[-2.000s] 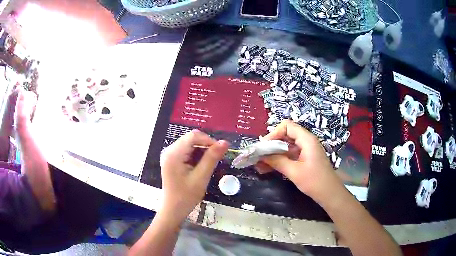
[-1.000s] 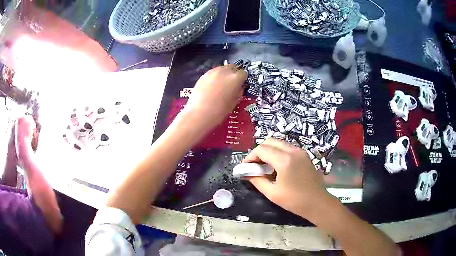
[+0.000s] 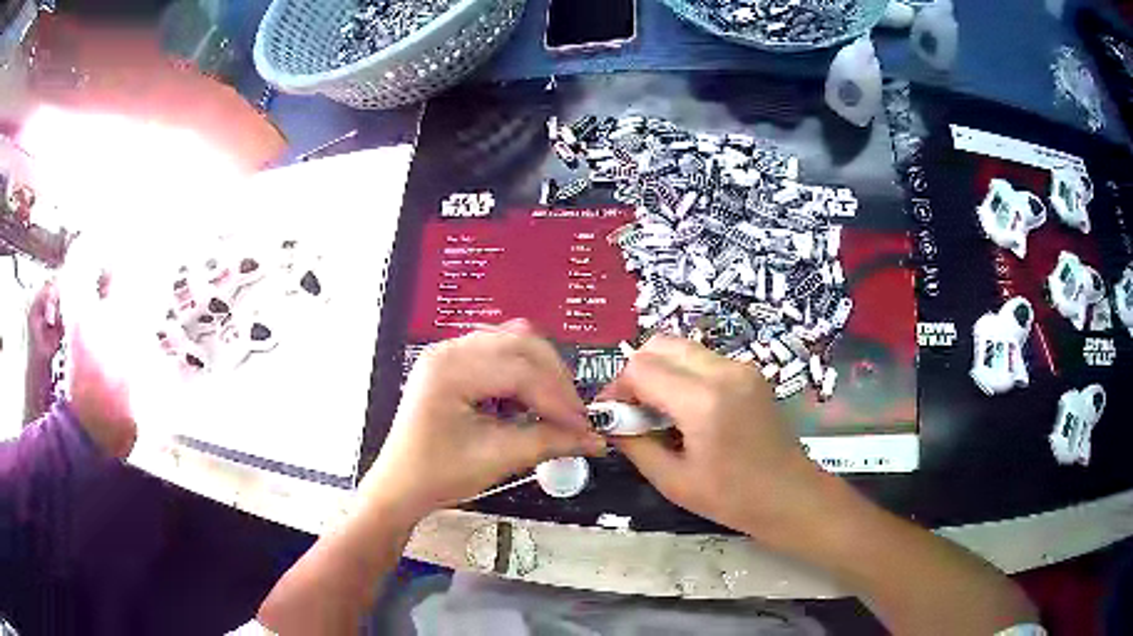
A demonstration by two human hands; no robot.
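Note:
My right hand [image 3: 708,429] holds a white shell [image 3: 636,420] just in front of the pile. My left hand [image 3: 485,410] has its fingertips at the shell's left end, on a small dark-striped insert [image 3: 604,419] there. The fingers partly hide the insert and shell. The applicator stick [image 3: 500,490] lies with its tip at the white glue cap [image 3: 563,476], near the table edge, partly below my left hand. The pile of striped inserts [image 3: 727,236] lies on the printed sheet.
A basket [image 3: 416,62], smartphone [image 3: 591,25] and bowl [image 3: 783,27] are at the back. A white bottle [image 3: 854,82] stands back right. Waiting shells [image 3: 1000,348] lie right. Shells with black patches [image 3: 218,311] lie left, beside another person's arm [image 3: 100,373] and a bright lamp.
My left hand let go of the stick, reached to the pile's upper left, and has come back to the shell with an insert. Some inserts at that corner have shifted.

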